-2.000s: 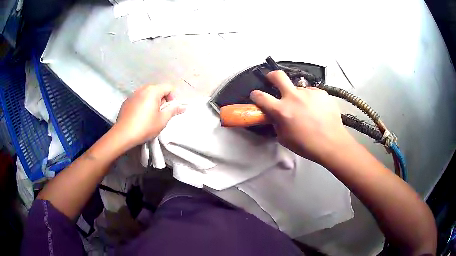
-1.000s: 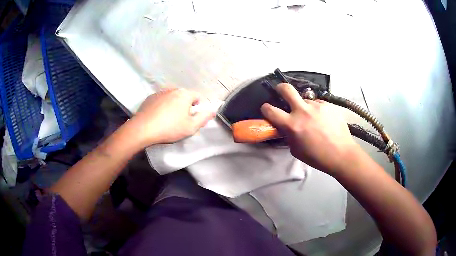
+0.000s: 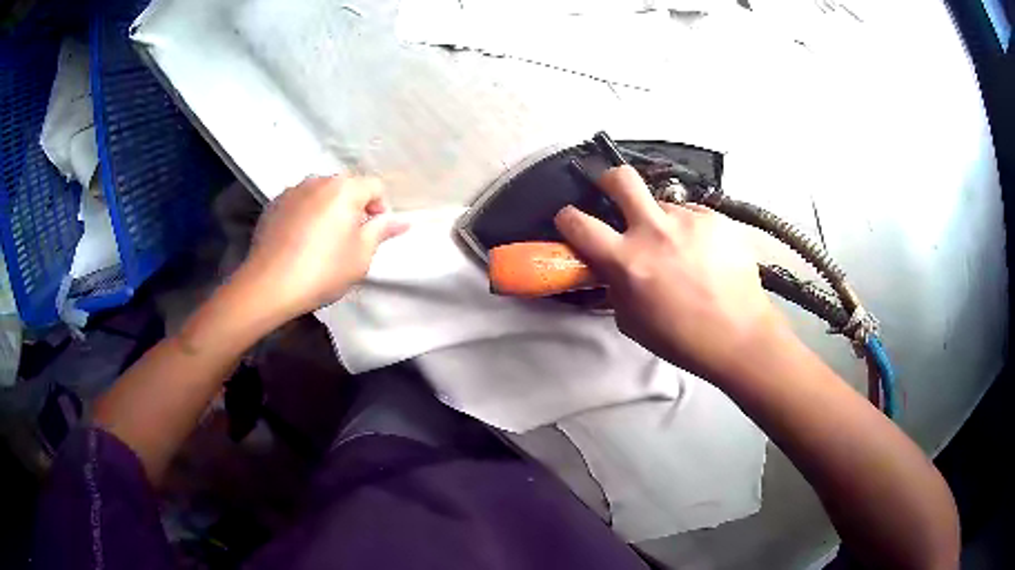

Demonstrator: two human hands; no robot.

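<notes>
My right hand (image 3: 673,267) grips the orange handle of the black steam iron (image 3: 534,200), whose pointed tip faces left. The iron rests on the upper edge of a white garment panel (image 3: 479,334), hiding part of it. My left hand (image 3: 323,239) pinches the panel's upper left edge between thumb and fingers, a short way left of the iron's tip. The panel spreads toward me over the table's near edge, and part of it lies lower right. Its part under the iron and right hand is hidden.
The pale pressing table (image 3: 890,200) fills the middle and right. Ribbed and dark hoses (image 3: 807,243) run from the iron's rear to a tie and a blue hose. Blue plastic baskets (image 3: 150,167) with white pieces stand at left. Thread ends lie at the far side.
Over two seconds, the panel's left part has spread out flatter. Since one second ago, my left hand has moved left, away from the iron's tip, and the iron has shifted slightly left and up.
</notes>
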